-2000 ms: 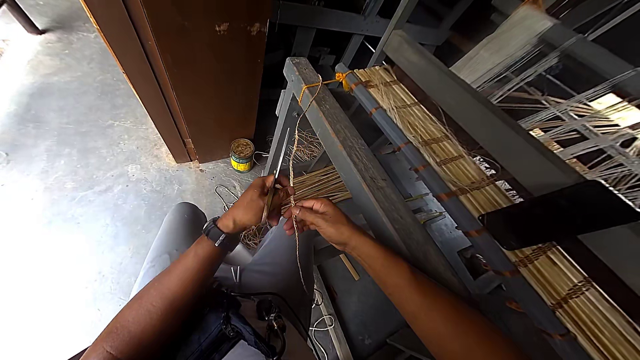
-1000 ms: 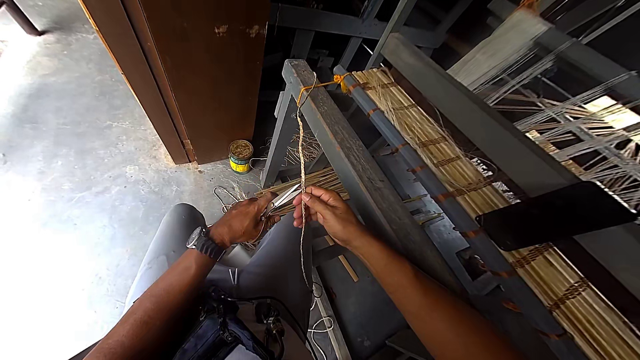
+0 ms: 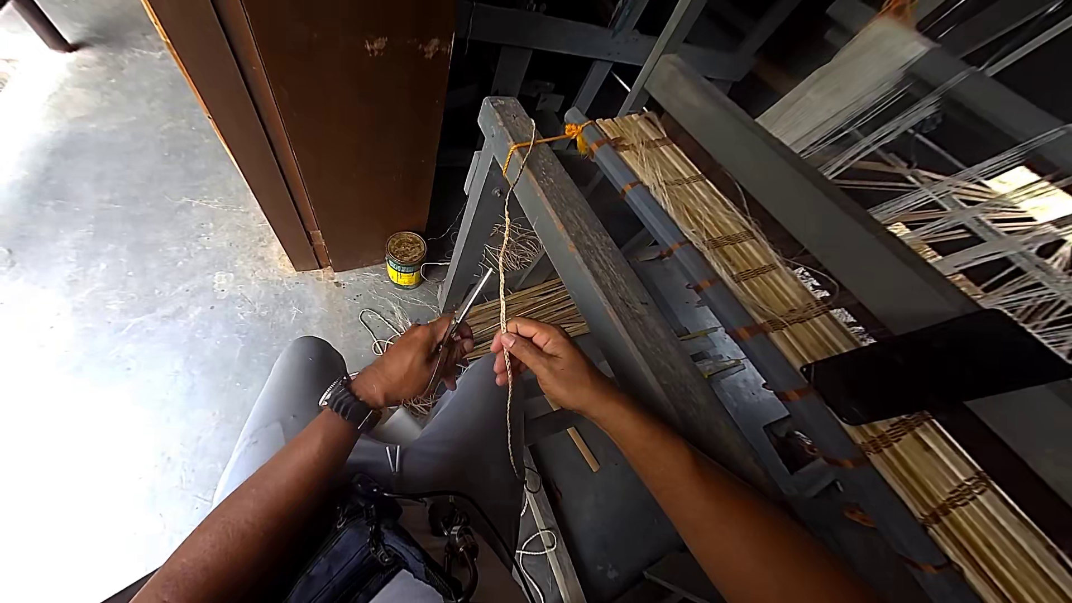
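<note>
A pair of metal scissors [image 3: 471, 303] is in my left hand [image 3: 414, 360], with the blades pointing up and to the right. My right hand [image 3: 548, 360] pinches a thin twisted cord [image 3: 503, 268] between thumb and fingertips. Above that hand the cord runs up to the top of a grey wooden loom post [image 3: 502, 113], near an orange string [image 3: 540, 141] tied there; its lower end hangs over my leg. The scissors are just left of the cord, their tips close to it. Part of the handles is hidden by my fingers.
Bundled reeds [image 3: 544, 314] lie behind my hands. On the right, a roll of bound slats [image 3: 779, 310] runs along a grey bar, with a black phone [image 3: 938, 364] over it. A tin can [image 3: 405, 258] stands by the brown cabinet [image 3: 352, 126].
My left hand has turned, so the scissors that pointed right across the cord one second ago now point up beside it. The right hand stays on the cord, slightly lower on it.
</note>
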